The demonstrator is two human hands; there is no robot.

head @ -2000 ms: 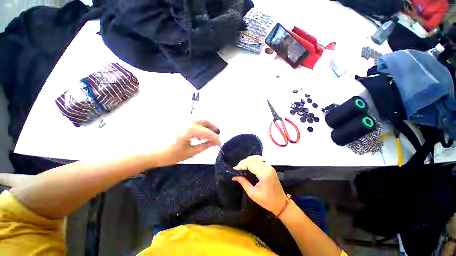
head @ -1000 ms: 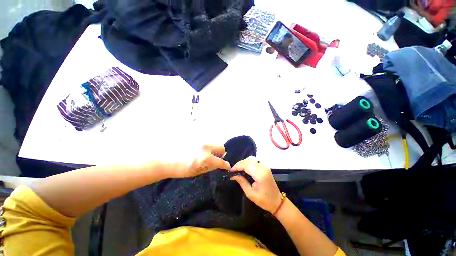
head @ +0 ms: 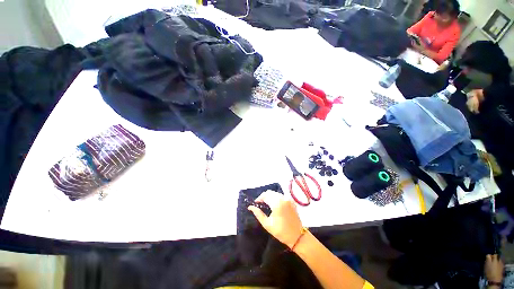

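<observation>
The black garment [head: 248, 228] hangs over the near table edge, its cuff end lying on the white table. My right hand [head: 279, 217] grips the cuff edge between thumb and fingers, with a bracelet at the wrist. A dark strip [head: 258, 206] shows at the fingertips; needle and thread cannot be made out. My left hand is out of the picture. Red-handled scissors [head: 304, 188] lie just right of my right hand, beside small black buttons [head: 323, 163]. Thread snips [head: 208, 165] lie left of the cuff.
Striped bundle [head: 98, 161] at left; garment pile [head: 174, 73] at the far side. Smartphone [head: 298, 100] rests on a red pouch [head: 320, 101]. Thread cones [head: 367, 175], yellow strip [head: 420, 197] and denim item [head: 431, 132] are at right. A person in red [head: 438, 36] and one in black sit beyond.
My left hand has left the cuff and the picture. The view has tilted up, showing more of the room. My right hand still holds the cuff, which now lies flatter.
</observation>
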